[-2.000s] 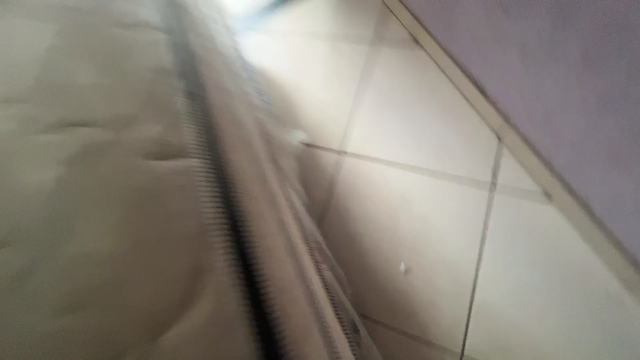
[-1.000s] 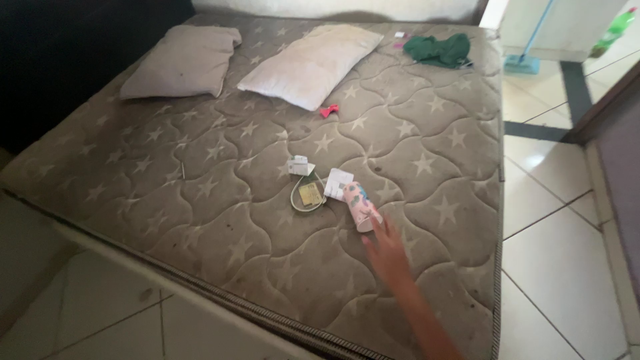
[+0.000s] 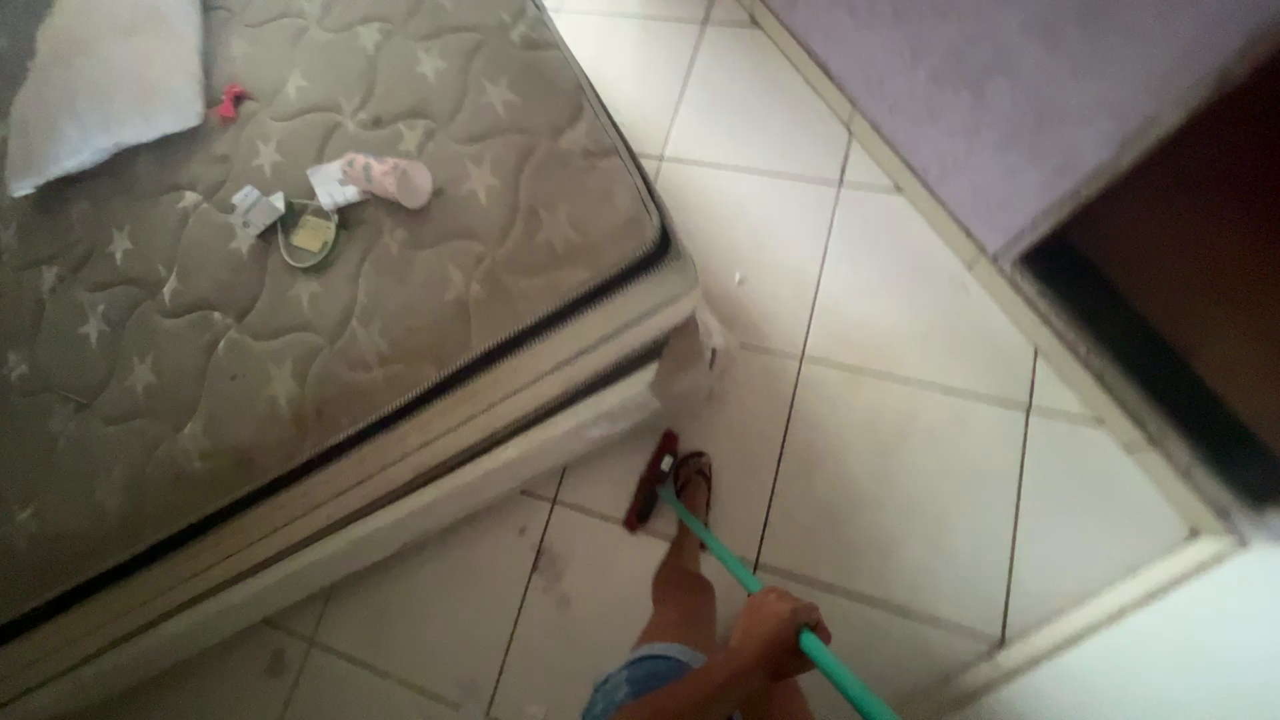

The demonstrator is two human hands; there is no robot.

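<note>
My left hand (image 3: 780,635) is closed around the green handle of a broom (image 3: 740,570), low in the head view. The broom's dark red head (image 3: 652,482) rests on the tiled floor beside a foot in a flip-flop (image 3: 692,480), near the mattress corner. The handle runs off the bottom edge. My right hand is out of view. On the star-patterned mattress (image 3: 400,300) lie a pink patterned roll-shaped item (image 3: 390,180), a white paper or card (image 3: 333,186), a small white item (image 3: 258,210) and a pale looped band with a yellowish piece (image 3: 310,235).
A pale pillow (image 3: 110,80) and a small red item (image 3: 230,102) lie on the mattress at upper left. Light floor tiles (image 3: 900,460) run between the bed and a lilac wall (image 3: 960,90). Dark smudges mark the floor by the bed base (image 3: 600,415).
A second ago a hand was at the pink item on the mattress; now that item lies without a hand on it. The broom and the hand gripping it have come into view. The view has shifted greatly.
</note>
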